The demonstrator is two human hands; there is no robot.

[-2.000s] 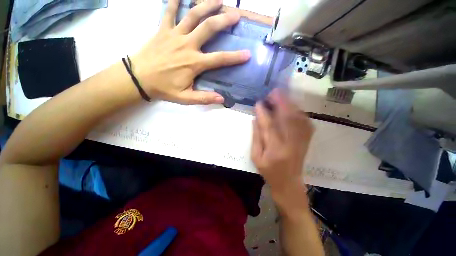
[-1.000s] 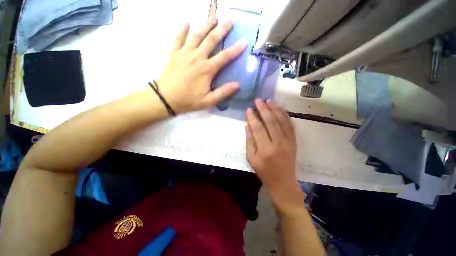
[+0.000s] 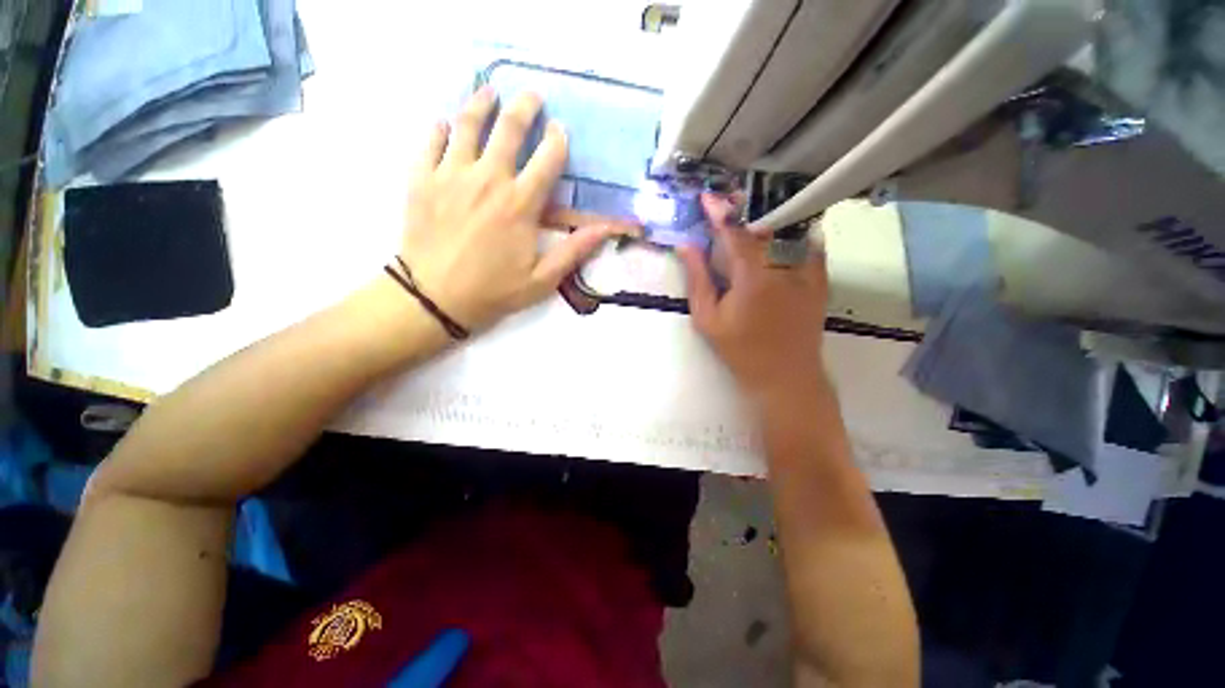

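The clear template [image 3: 611, 88] with a grey-blue piece [image 3: 578, 121] in it lies on the machine bed, partly under the machine head. My left hand [image 3: 490, 208] lies spread on the template's left part, fingers apart, pressing it from above. My right hand [image 3: 759, 289] is at the template's near right edge, beside the presser foot [image 3: 692, 175]. Its thumb and index finger are at the edge under the bright light; whether they grip it is hard to tell. The needle is too small to make out.
The cream sewing machine head [image 3: 860, 101] spans the upper right. A fanned stack of pale blue-grey pieces [image 3: 188, 67] is at the upper left, with a black piece [image 3: 148, 251] below it. Loose grey and black pieces [image 3: 1014, 370] lie at the right. The table's near edge crosses below my hands.
The template has turned and shifted, showing a dark-edged outline. My left hand has moved left in the picture. My right hand has moved up closer to the presser foot.
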